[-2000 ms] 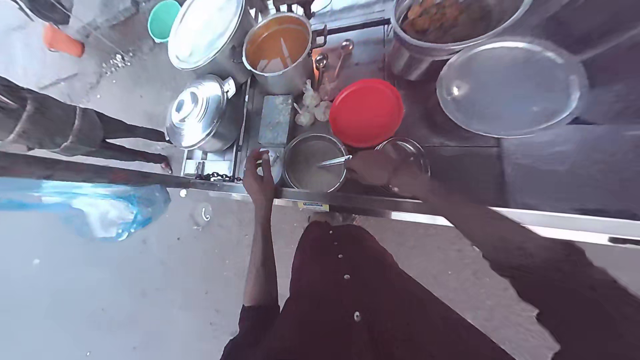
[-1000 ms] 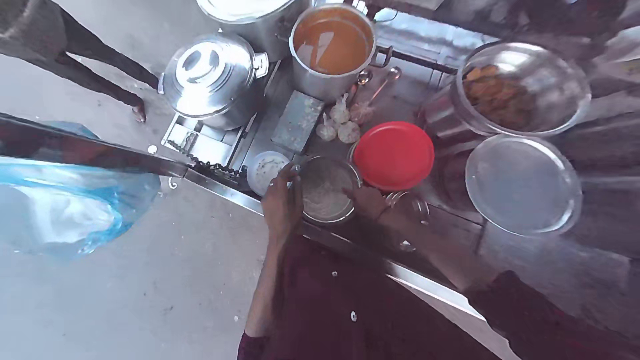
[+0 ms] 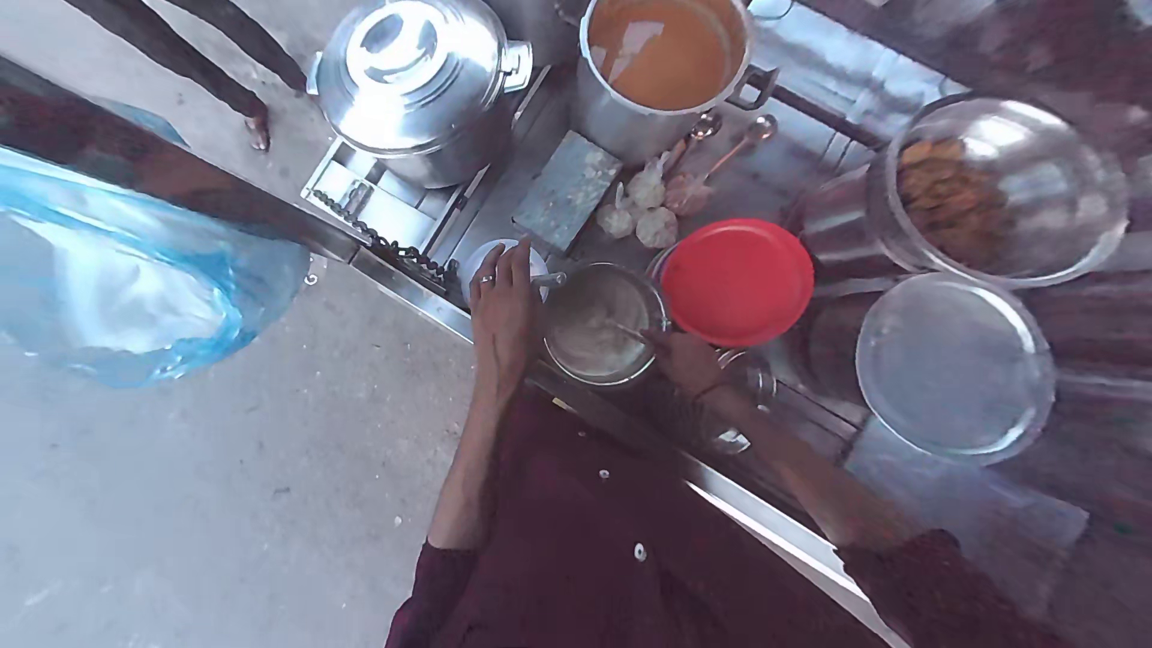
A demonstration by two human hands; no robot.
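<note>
My right hand (image 3: pixel 686 360) grips the handle of a metal spoon (image 3: pixel 630 332), whose end lies in the pale mixture of a round metal bowl (image 3: pixel 598 364). On the left side, my left hand (image 3: pixel 502 297) is over a small white bowl (image 3: pixel 475 258) with its fingers near a spoon handle (image 3: pixel 551 280); whether it grips that handle or the rim is hidden. Right of the metal bowl is a red round lid or plate (image 3: pixel 740 281). Several bulbs of garlic (image 3: pixel 646 207) lie above, beside a grey rectangular block (image 3: pixel 567 191).
A lidded steel pot (image 3: pixel 409 85) and an open pot of orange liquid (image 3: pixel 668 54) stand at the back. At right are a large metal bowl of brown food (image 3: pixel 1008 193) and a round metal lid (image 3: pixel 954 367). A blue plastic bag (image 3: pixel 144 279) hangs left; a person's legs (image 3: pixel 216 67) show beyond.
The left hand has moved onto the small white bowl, where a spoon handle now shows. My right hand stays at the metal bowl. The view has turned and shifted.
</note>
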